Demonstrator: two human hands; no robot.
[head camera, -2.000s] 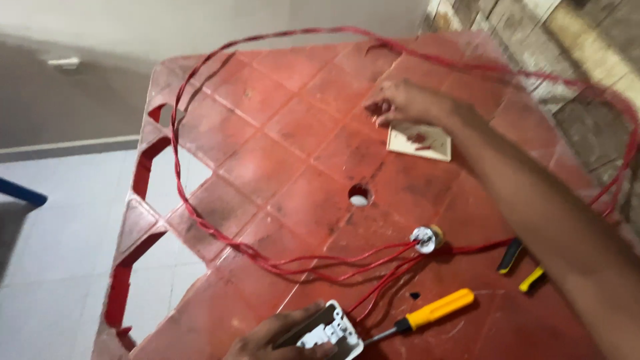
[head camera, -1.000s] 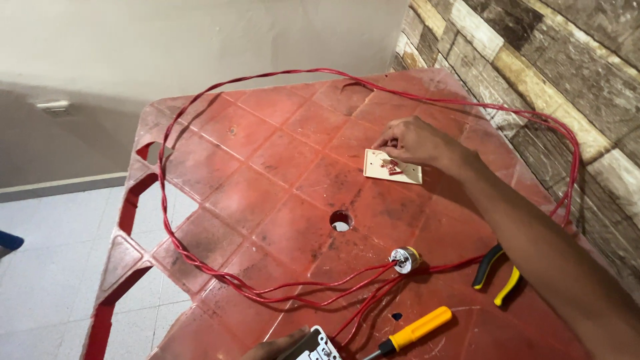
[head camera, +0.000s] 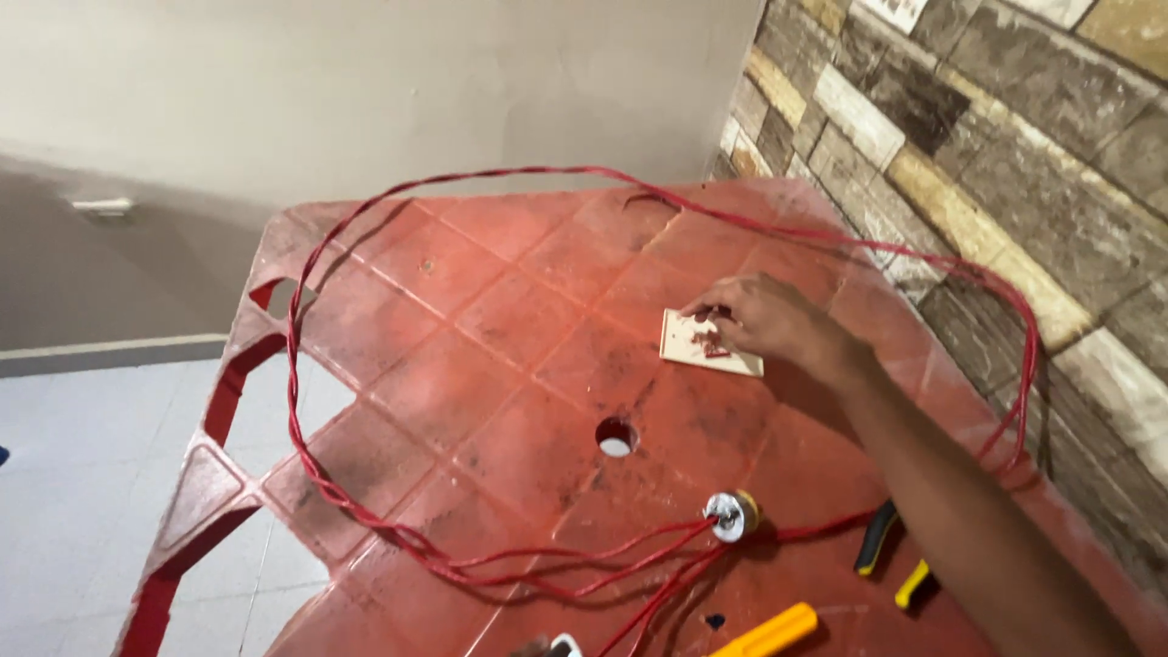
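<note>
My right hand (head camera: 766, 324) is over a cream wall plate (head camera: 730, 363) on the red plastic table, its fingertips at small reddish-brown pieces (head camera: 707, 339) lying on the plate. Whether it grips a piece is hard to tell. At the bottom edge, a sliver of my left hand (head camera: 529, 649) shows beside the white corner of an electrical device (head camera: 566, 644), mostly cut off. Red wires (head camera: 639, 610) run from near that device. A round metal-faced fitting (head camera: 730, 517) with red wires at it rests nearer me than the plate.
Twisted red cable (head camera: 294, 383) loops widely around the table (head camera: 511, 319). A screwdriver's orange handle (head camera: 768, 631) lies at the bottom. Pliers with black and yellow handles (head camera: 878, 540) are partly under my right forearm. The table has a central hole and cutouts at left; a stone-patterned wall (head camera: 1004, 182) borders its right.
The view has shifted, leaving my left hand and its device almost out of frame. My right hand stays at the cream plate, its fingers now lower over the small pieces than two seconds ago.
</note>
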